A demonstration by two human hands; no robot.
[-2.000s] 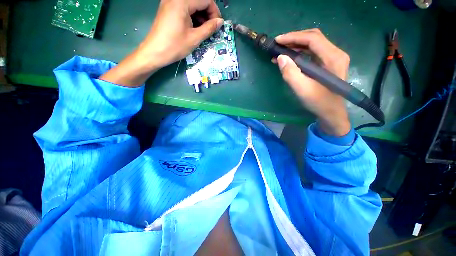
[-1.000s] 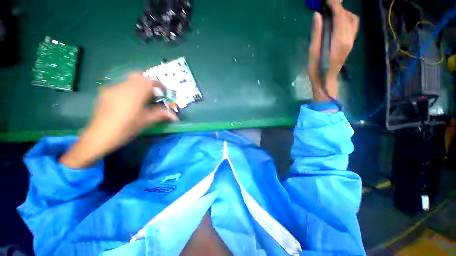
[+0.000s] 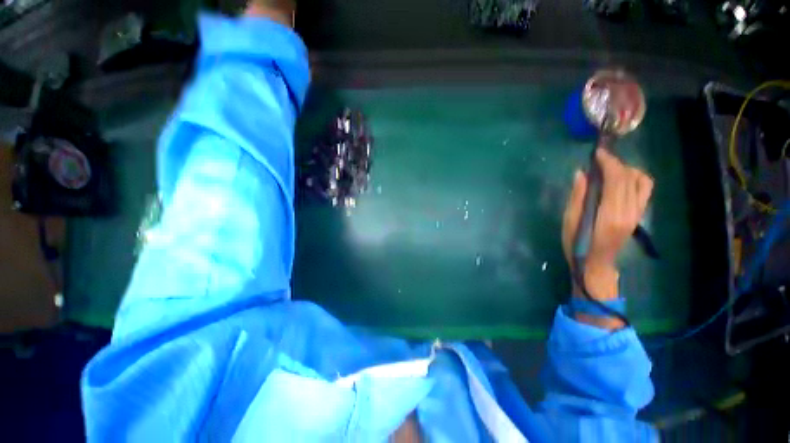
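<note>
My right hand (image 3: 611, 208) is at the right of the green mat and holds the soldering iron (image 3: 589, 212). The iron's front end is at the round blue-sided tin (image 3: 613, 102) with a shiny, reddish inside. My left arm reaches far forward. Only the wrist and a bit of my left hand (image 3: 273, 9) show at the top edge; its fingers are out of the picture. The worked circuit board does not show. A loose heap of black and silver components (image 3: 344, 163) lies beside my left sleeve.
A black fan-like unit (image 3: 65, 166) stands at the left. Populated boards (image 3: 502, 10) lie on the dark strip beyond the mat. A dark frame (image 3: 723, 333) with yellow and blue wires is at the right. A dark handle piece (image 3: 645, 242) shows beside my right hand.
My left hand has moved from the circuit board near the front edge to far forward, out of view. My right hand still holds the iron, now at the tin. The view has shifted forward.
</note>
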